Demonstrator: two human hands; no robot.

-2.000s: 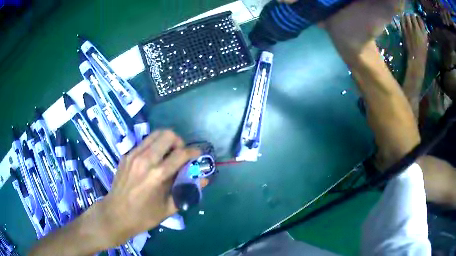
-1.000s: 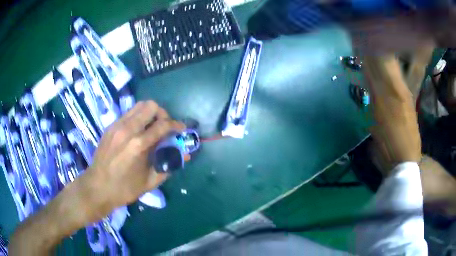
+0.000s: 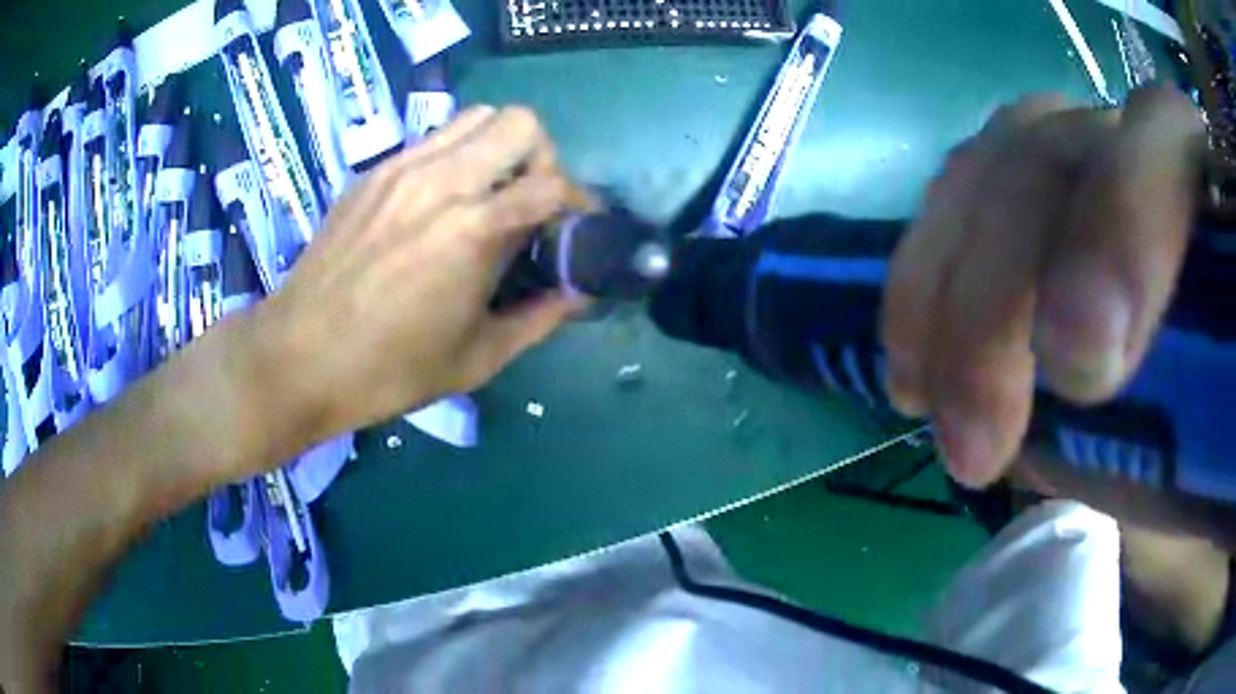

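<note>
My left hand [image 3: 420, 258] is closed around a device with a dark rounded end [image 3: 610, 258], held above the bench left of centre. My right hand [image 3: 1030, 271] grips the thick blue-and-black electric screwdriver [image 3: 813, 292], which lies level and points left. Its tip is at or very near the device's dark end; whether they touch cannot be told. A white-lavender shell [image 3: 775, 129] lies on the bench behind the screwdriver, its lower end near the tool. My left fingers hide most of the held device.
Many white-lavender devices [image 3: 115, 217] are piled at the left. The black screw tray [image 3: 651, 16] is cut off by the top edge. Small pale bits [image 3: 536, 408] lie on the green bench [image 3: 542, 502]. A black cord [image 3: 813, 624] crosses my lap. Another person's arm [image 3: 1172, 569] shows at the right.
The screwdriver has come down and left to the held device. My left hand has turned the device, so its open end no longer shows. The view has shifted, with the tray now mostly out of frame.
</note>
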